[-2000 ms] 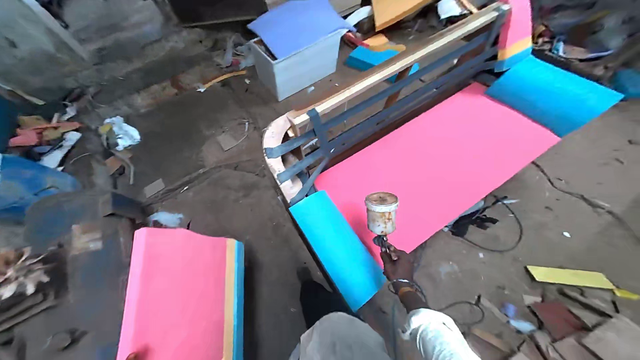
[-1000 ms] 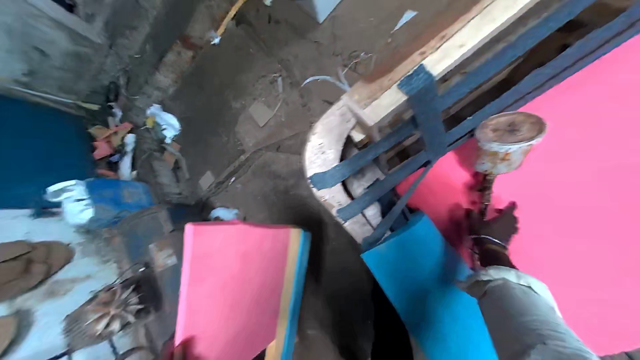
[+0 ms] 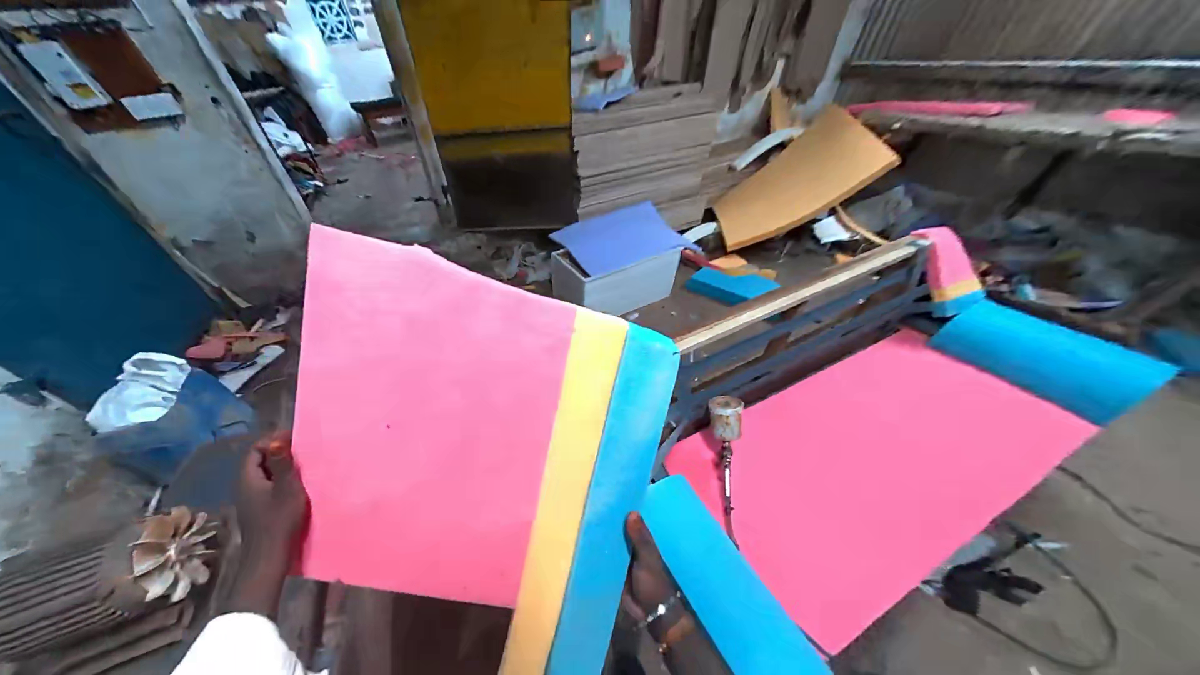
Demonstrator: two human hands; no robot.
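Observation:
My left hand (image 3: pixel 272 502) grips the left edge of a pink foam panel (image 3: pixel 431 422) that has a yellow and a blue strip along its right side. At the blue edge, my right hand (image 3: pixel 649 572) holds the same panel, its fingers partly hidden behind it. A spray gun with a stained cup (image 3: pixel 726 419) rests, untouched, on the pink foam seat (image 3: pixel 872 469) of a sofa frame. Blue foam pieces lie at the seat's near end (image 3: pixel 731 581) and far end (image 3: pixel 1050 361). Dark webbing straps run along the wooden back rail (image 3: pixel 797 295).
Beyond the frame stands a pale box (image 3: pixel 614 281) with a purple foam sheet (image 3: pixel 623 239) on top. An orange foam sheet (image 3: pixel 806 178) leans behind it. A cable (image 3: pixel 1111 609) lies on the floor at the right, and a blue bundle (image 3: pixel 178 422) at the left.
My right hand has let go of the spray gun, which now lies on the pink seat, and has taken hold of the foam panel. The panel is raised. The view has tilted up.

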